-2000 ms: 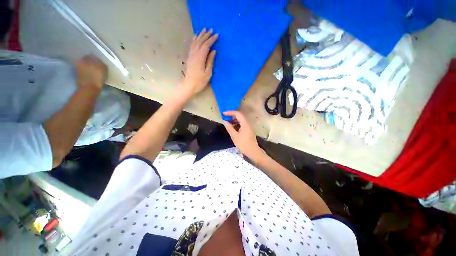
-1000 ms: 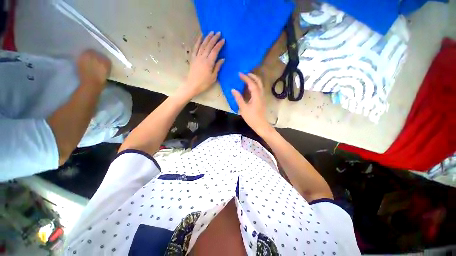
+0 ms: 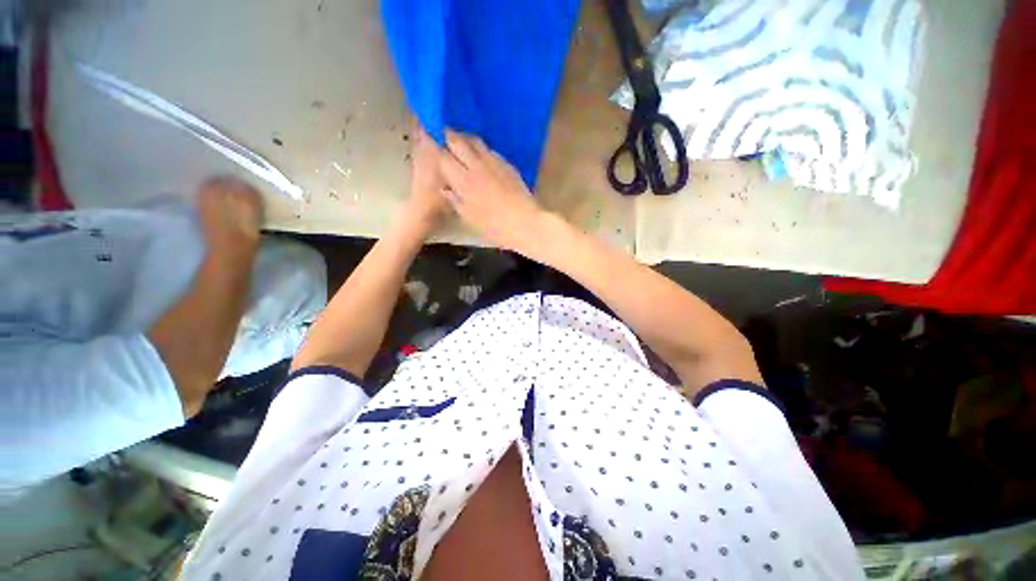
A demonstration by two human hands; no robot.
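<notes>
The blue fabric [image 3: 489, 74] lies on the pale table, its narrow end near the table's front edge, with folds along its left side. My left hand [image 3: 427, 182] is at its left edge. My right hand [image 3: 486, 187] lies across the lower part of the fabric, its fingertips touching the left edge beside my left hand. The fingertips of both hands meet there and partly hide each other; I cannot tell how firmly they grip. The black-handled shears [image 3: 648, 136] lie to the right of the fabric, handles toward me.
White striped print fabric [image 3: 795, 85] lies right of the shears. Red fabric [image 3: 1000, 216] hangs at the table's right end. White strips [image 3: 188, 127] lie at the left. Another person's hand [image 3: 231, 210] and arm are at the table edge on the left.
My right hand has moved left across the blue fabric to its left edge, beside my left hand. My left hand has moved down toward me. The fabric's left side now shows folds.
</notes>
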